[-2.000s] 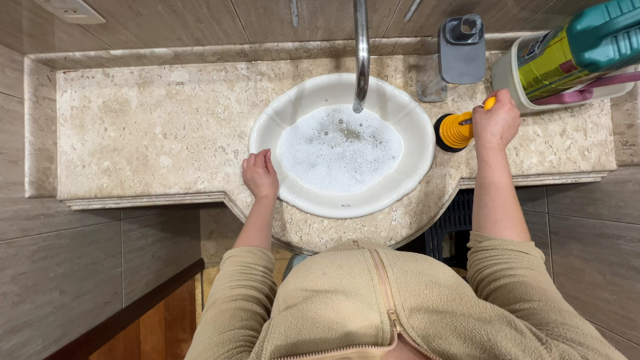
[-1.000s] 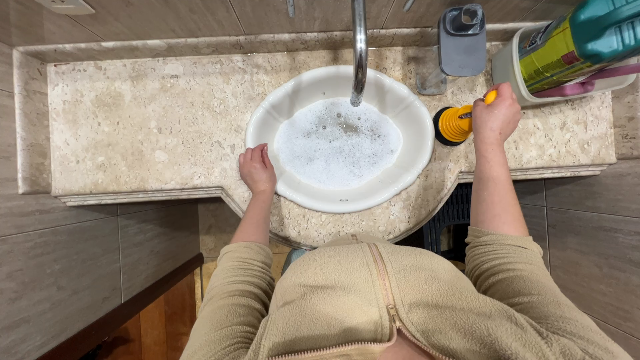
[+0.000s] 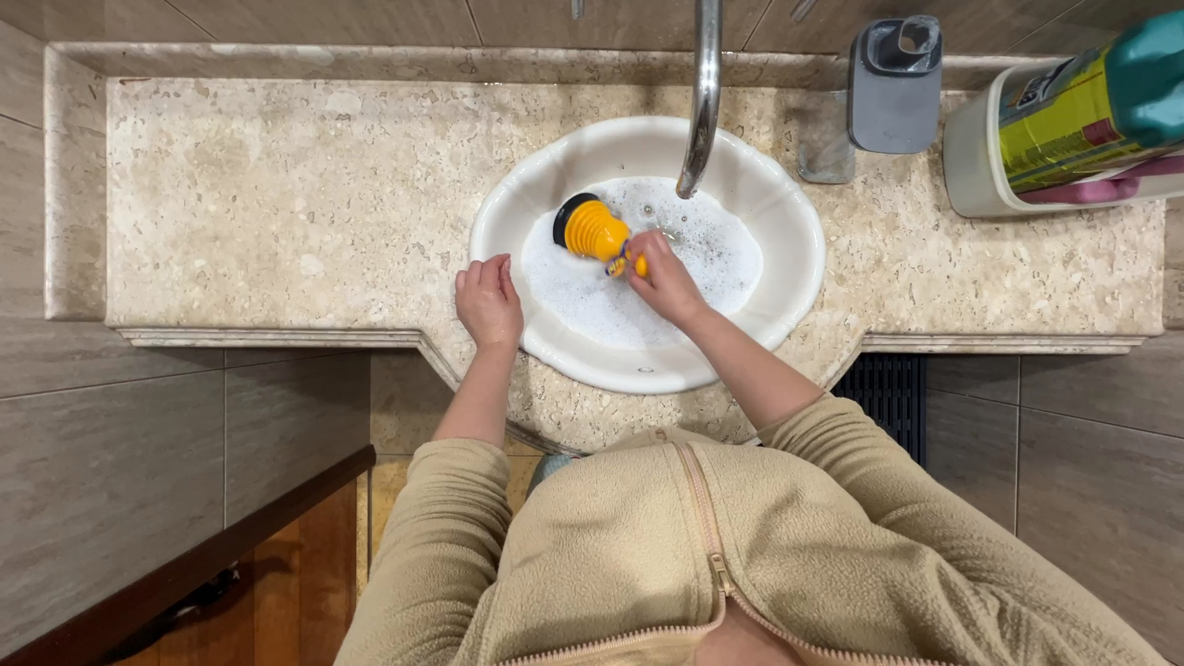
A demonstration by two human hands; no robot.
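My right hand (image 3: pixel 664 277) grips the handle of a yellow sink plunger (image 3: pixel 594 229) with a black rim. The plunger lies tilted over the left part of the foamy water (image 3: pixel 592 305) in a white oval washbasin (image 3: pixel 777 203), its black rim facing up and left. My left hand (image 3: pixel 489 298) rests at the basin's left edge, its fingers loosely bent, with no object seen in it. Above the basin hangs the curved spout of a chrome faucet (image 3: pixel 706 102). How deep the drain lies under the foam is hidden.
A speckled stone countertop (image 3: pixel 277 213) surrounds the basin. At the back right stand a gray soap dispenser (image 3: pixel 894 102) and a clear-based holder or glass (image 3: pixel 826 139). Farther right, a plastic bin (image 3: pixel 980 157) holds a green and teal bottle (image 3: pixel 1073 111) and a pink item (image 3: pixel 1082 191).
My right hand has carried the plunger from the counter right of the basin to over the foamy water. My left hand stays at the basin's left edge.
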